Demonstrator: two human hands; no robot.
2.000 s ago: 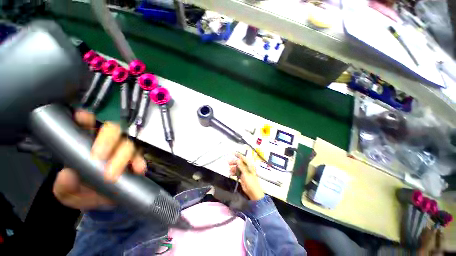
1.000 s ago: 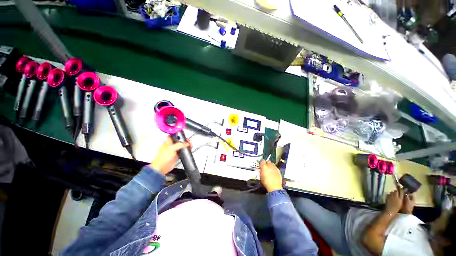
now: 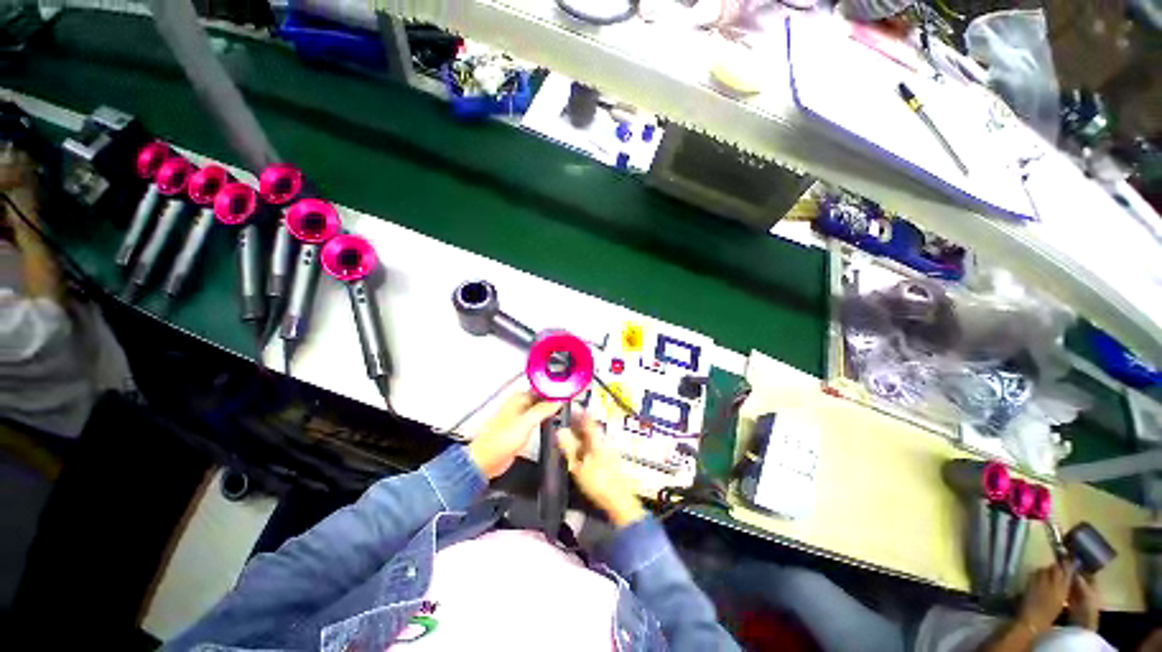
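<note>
A hair dryer (image 3: 556,446) with a magenta head ring stands upright in front of my chest, ring facing up. My left hand (image 3: 507,433) is closed around it just below the head. My right hand (image 3: 599,469) is at the handle's right side, fingers bent against or close to it; the exact contact is unclear. Behind the dryer lies the white test panel (image 3: 656,474) with two small displays, yellow round buttons and a red switch, partly hidden by the dryer. Another dryer (image 3: 477,306) with a dark ring lies left of the panel, its handle pointing to the panel.
Several magenta-ringed dryers (image 3: 348,259) lie in a row on the left. A boxed instrument (image 3: 781,465) stands right of the panel. Bagged parts (image 3: 949,344) and a shelf (image 3: 612,64) are behind. Another person's hands (image 3: 1060,596) and more dryers are at right; a person's arm shows far left.
The dryer is now held more to the right, over the panel's left edge. My right hand has moved from the panel's right side to the dryer handle. The view has shifted.
</note>
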